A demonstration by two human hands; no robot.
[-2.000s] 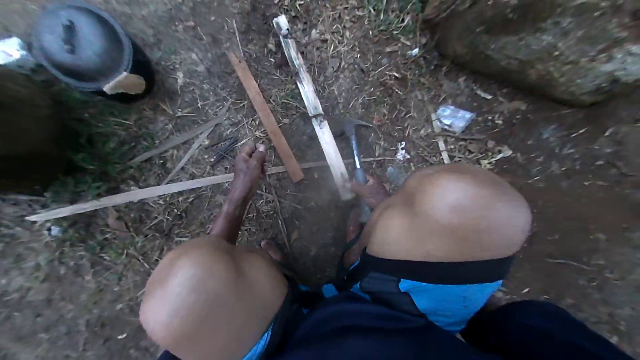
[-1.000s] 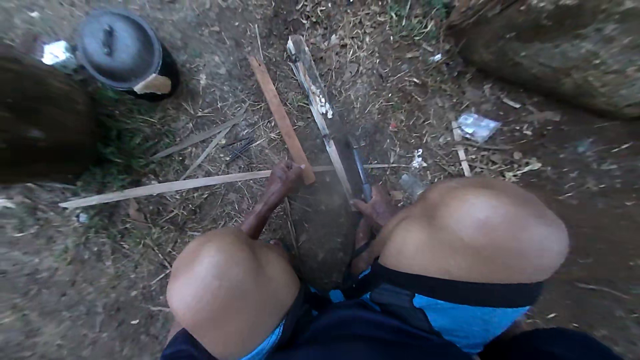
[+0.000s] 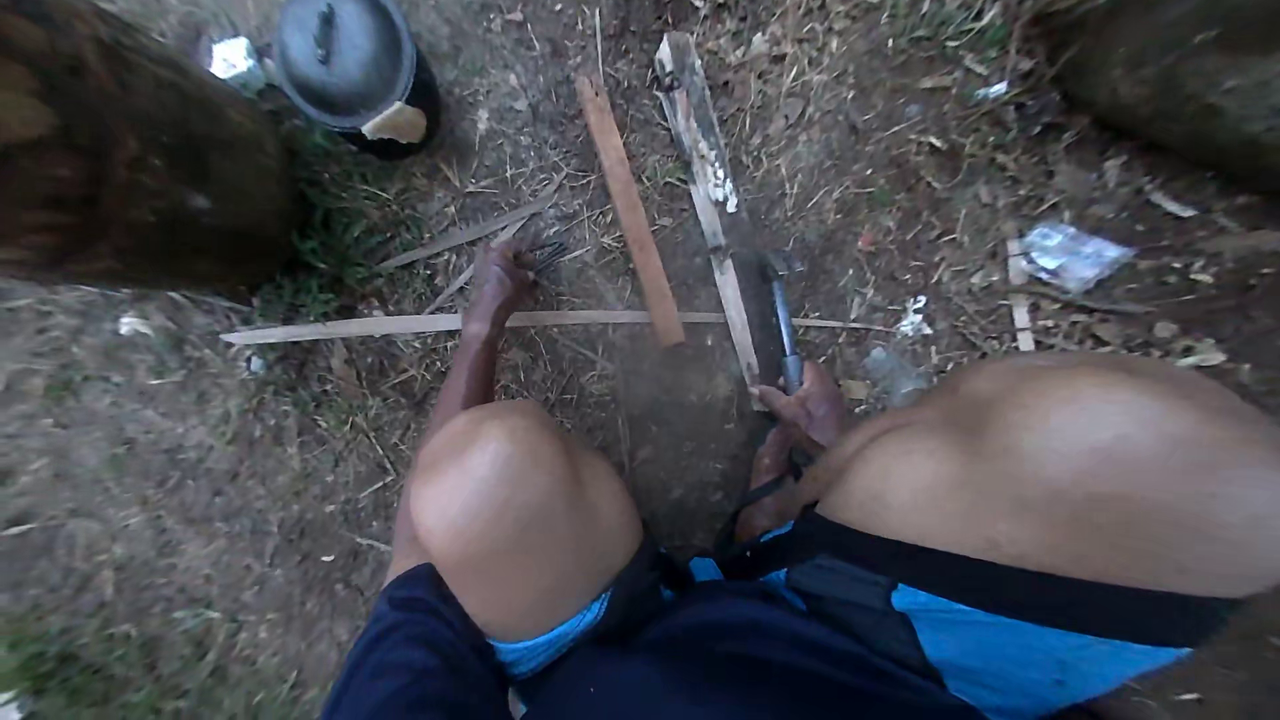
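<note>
My left hand (image 3: 503, 277) is at a small pile of dark nails (image 3: 549, 256) on the ground, its fingertips touching them; whether it grips any is unclear. In my right hand (image 3: 812, 402) is a claw hammer (image 3: 783, 318), its metal head pointing away from me. Beside the hammer lies a weathered wooden board (image 3: 708, 190) with pale flakes on it. A reddish-brown wooden slat (image 3: 630, 205) lies left of that board, its near end over a long thin wooden strip (image 3: 390, 325) that runs crosswise.
A lidded black pot (image 3: 345, 60) stands at the upper left near a large dark rock or log (image 3: 130, 160). Another large rock (image 3: 1180, 85) is at the upper right. Thin wood strips (image 3: 465, 236), a clear plastic wrapper (image 3: 1075, 256) and dry grass lie about.
My left hand has moved away from the near end of the reddish-brown slat, leftward to the nails. The hammer is still in my right hand.
</note>
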